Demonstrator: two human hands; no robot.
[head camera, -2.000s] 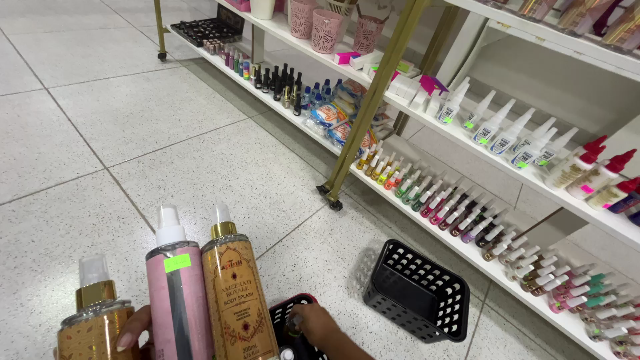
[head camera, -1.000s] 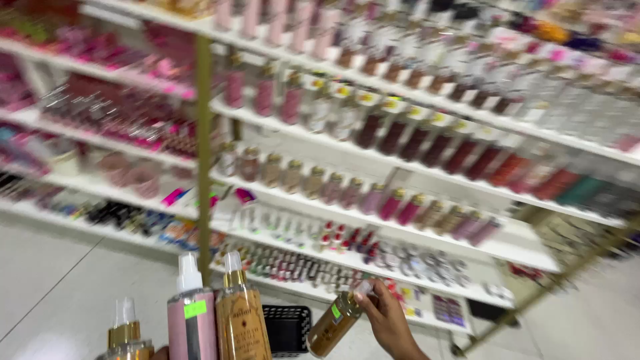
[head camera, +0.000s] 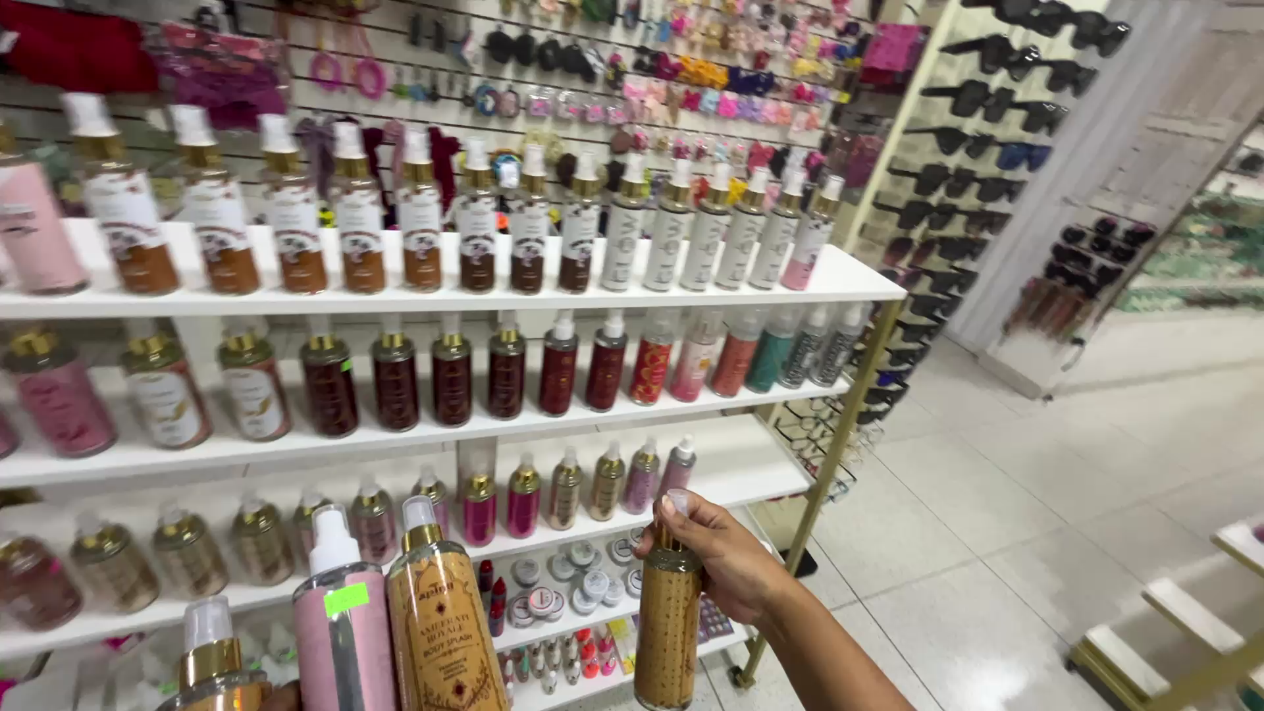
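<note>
My right hand (head camera: 721, 558) grips a gold body splash bottle (head camera: 669, 632) by its neck and clear cap, upright in front of the lower shelves. At the bottom left, my left hand (head camera: 283, 697) shows only as fingertips beside a cluster of bottles. That cluster has a gold-collared spray bottle (head camera: 209, 657), a pink bottle with a green sticker (head camera: 346, 632) and a gold body splash bottle with ornate print (head camera: 444, 627). Most of the left hand is hidden below the frame, behind the bottles.
White shelves (head camera: 592, 294) ahead carry rows of spray bottles. Jars (head camera: 540, 602) and nail polish bottles stand lower down. A gold shelf post (head camera: 825, 484) is right of my right hand. Sunglasses (head camera: 973, 99) hang behind, and another low shelf unit (head camera: 1175, 632) stands at the right.
The view has swung up from the floor and black baskets to the shelves. My right hand was low at a basket two seconds ago; it has come up with a gold bottle.
</note>
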